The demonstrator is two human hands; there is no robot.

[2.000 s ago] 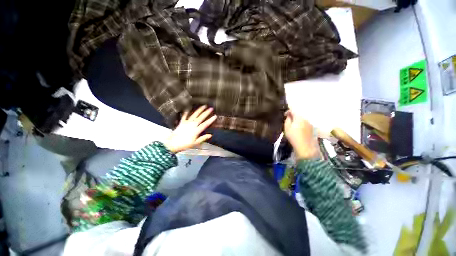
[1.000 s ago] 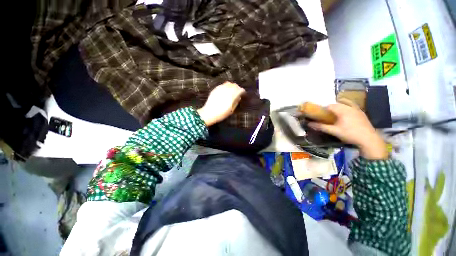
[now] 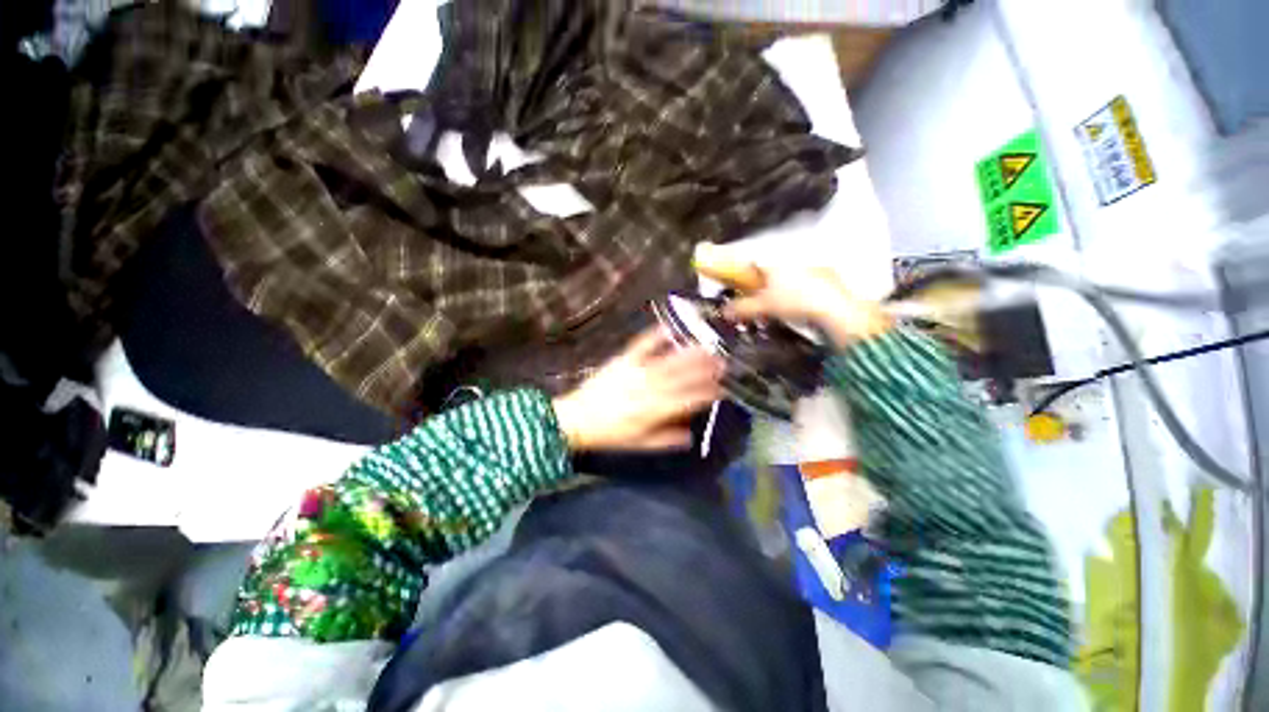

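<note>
A brown plaid garment (image 3: 459, 278) lies crumpled over a black padded board (image 3: 230, 341). My right hand (image 3: 800, 299) is closed on the light wooden handle of the steam iron (image 3: 765, 365), which is at the board's right end against the cloth. My left hand (image 3: 643, 397) rests blurred on the garment's near edge, just left of the iron; whether its fingers hold cloth cannot be told. The iron's soleplate is mostly hidden and blurred.
A dark iron rest (image 3: 1013, 341) stands at the table's right, with a grey hose and black cable running right. A blue bin (image 3: 842, 591) with small items is below the table edge. A small black device (image 3: 141, 435) lies at the left. Warning stickers (image 3: 1019, 195) are on the pale wall.
My right hand took hold of the iron between the two earlier frames and has now moved it left onto the cloth. My left hand has shifted down and right, its fingers now beside the iron.
</note>
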